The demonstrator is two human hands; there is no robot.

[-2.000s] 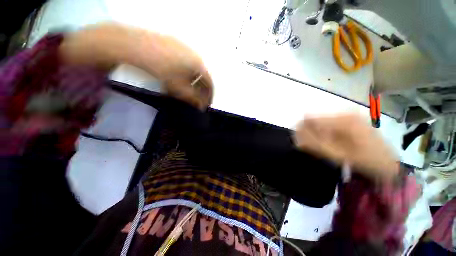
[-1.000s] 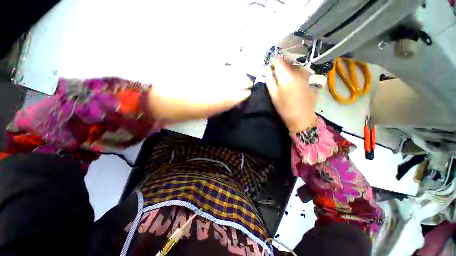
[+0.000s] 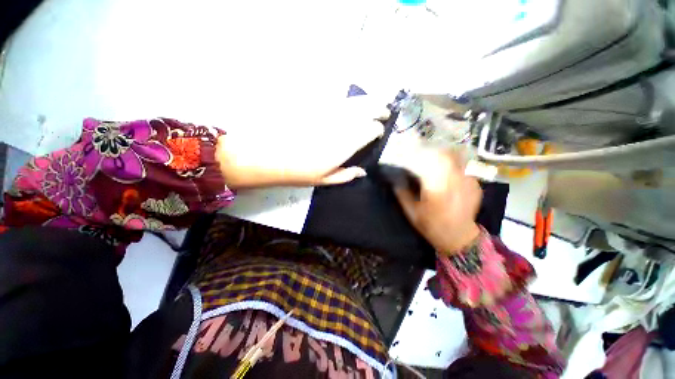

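A black garment panel (image 3: 348, 215) lies on the front of the white table below the sewing machine head (image 3: 562, 66), its narrow upper end reaching the presser foot area (image 3: 403, 107). My left hand (image 3: 318, 152) lies flat on the panel's upper left edge, fingers pointing at the presser foot. My right hand (image 3: 440, 196) is blurred and bent over the panel's right part, gripping the cloth near a fold. Black cloth also shows to the right of this hand. The needle cannot be made out.
Orange-yellow scissors (image 3: 529, 152) lie behind the machine head, partly hidden. Red-orange thread snips (image 3: 542, 231) lie at the right. Off-white fabric (image 3: 592, 333) is heaped at lower right. A small dark triangular piece (image 3: 356, 90) lies left of the presser foot.
My right hand has moved back from the presser foot, down towards me, and cloth now shows to its right. My left hand stays on the panel. The view has shifted.
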